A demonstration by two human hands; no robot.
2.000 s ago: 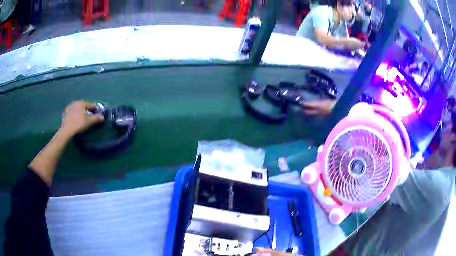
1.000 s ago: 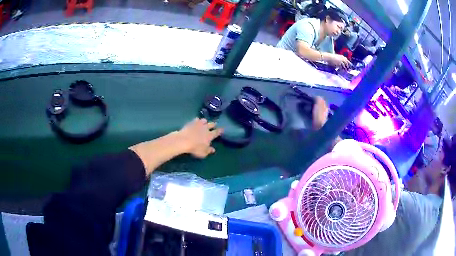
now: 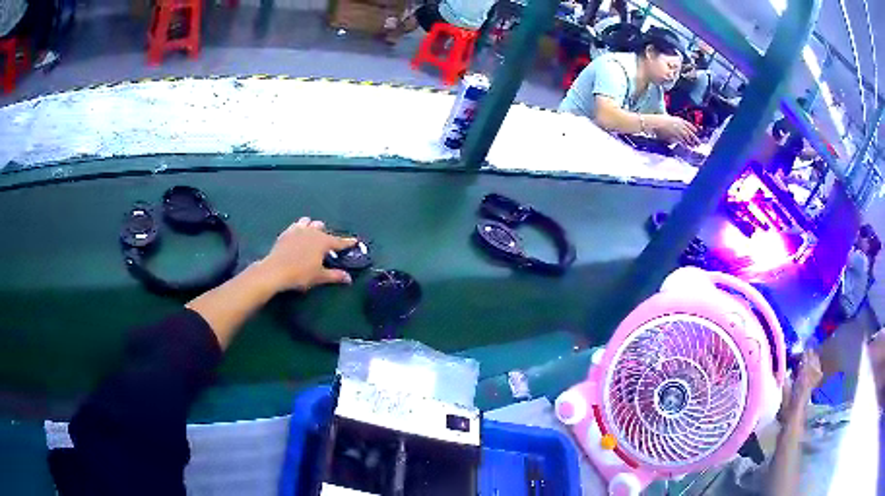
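Observation:
My left hand [image 3: 309, 256] reaches over the dark green conveyor belt [image 3: 427, 208] and grips one round cup of a black headset [image 3: 393, 298]. The headset's other cup shows wires on its face, and its band lies towards me, partly hidden by my forearm. A second headset [image 3: 184, 283] lies on the belt at the left, and a third [image 3: 529, 235] lies to the right of my hand. My right hand is not in the picture.
A screw feeder [image 3: 403, 417] with crinkled clear plastic on top stands in a blue tray [image 3: 534, 438] at the front. A pink fan [image 3: 679, 387] is right of it. A spray can [image 3: 466, 111] stands by a green post [image 3: 505, 97]. A person sits across the line.
My left hand has moved left and closed on a cup, bringing that headset away from the one on the right. The other person's hand over the belt has gone from view.

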